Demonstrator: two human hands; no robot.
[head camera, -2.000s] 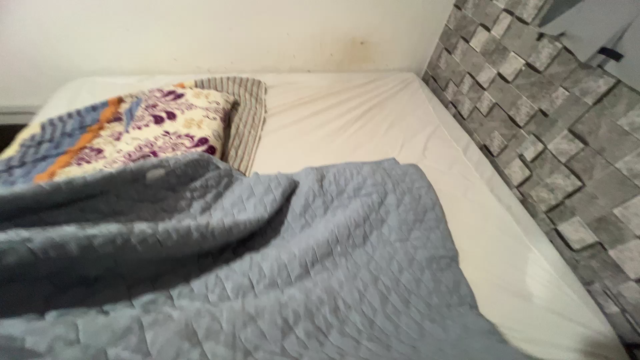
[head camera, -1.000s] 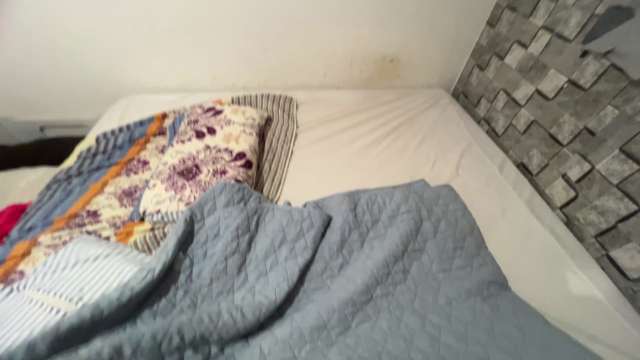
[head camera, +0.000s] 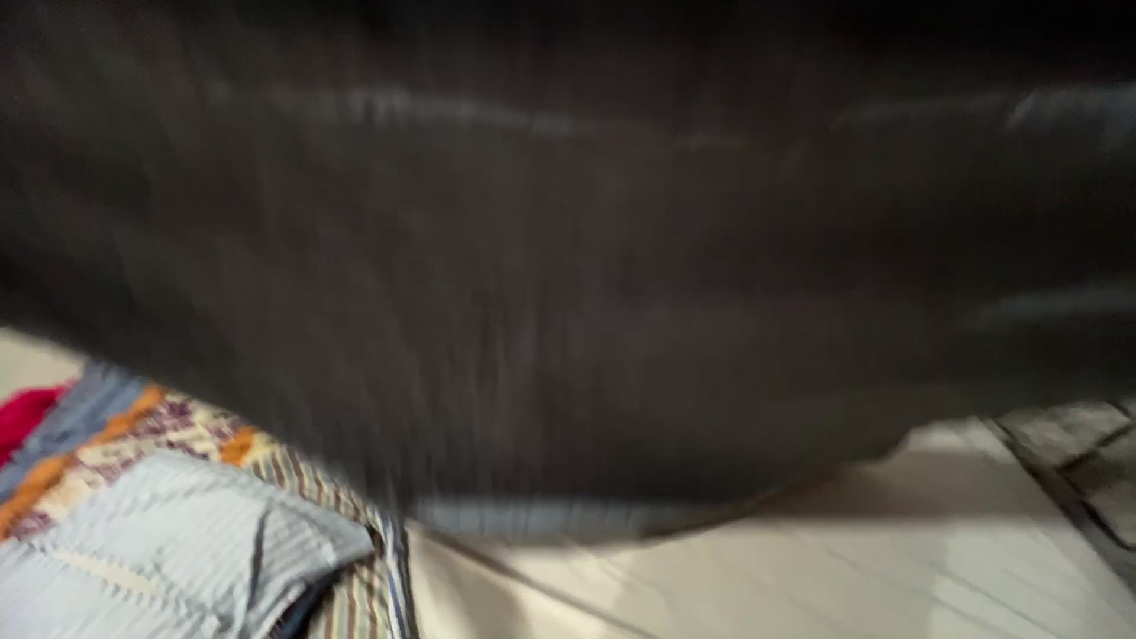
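Note:
A large dark, motion-blurred cloth (head camera: 550, 284) fills most of the head view and hangs close to the camera. A narrow grey-blue strip shows along its lower edge, above the pale bed sheet (head camera: 763, 586). Whether this is the underside of the quilted blanket cannot be told for certain. Neither my left hand nor my right hand shows, so what they hold is hidden.
At the lower left lie a folded light striped cloth (head camera: 177, 541), a floral cloth with orange bands (head camera: 115, 453) and a brown-striped cloth (head camera: 355, 595). A red cloth (head camera: 31, 417) lies at the far left. Grey stone-patterned wall (head camera: 1074, 444) stands at the right.
The grey-blue quilted blanket no longer lies spread over the front of the bed. A dark cloth now hangs before the camera, and the sheet and the striped cloth are more exposed below it.

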